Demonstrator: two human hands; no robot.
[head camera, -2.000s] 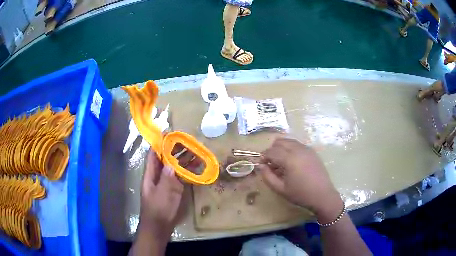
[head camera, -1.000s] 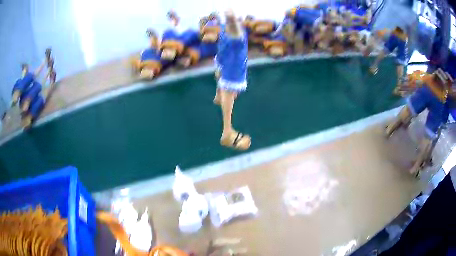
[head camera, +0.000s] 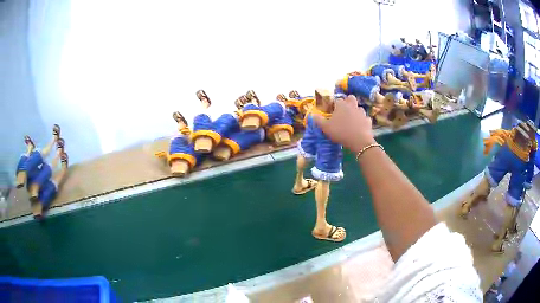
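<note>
My right hand is stretched out over the belt, its fingers at the waist of a figure lower body. This figure stands upright on the green belt, with blue shorts, tan legs, sandals and a tan peg on top. Some orange shows at its waist beside my fingers, which partly hide it. The fingers appear closed on the waist. My left hand is not in view.
Figure lower bodies with orange bands lie along the far ledge. Two without visible bands lie at far left. Another banded figure stands at right on the bench. The blue crate's rim shows at bottom left.
The view has tilted up to the belt and far ledge. My right hand has come up from the dish to the figure's waist. My left hand and its orange sash have left the view.
</note>
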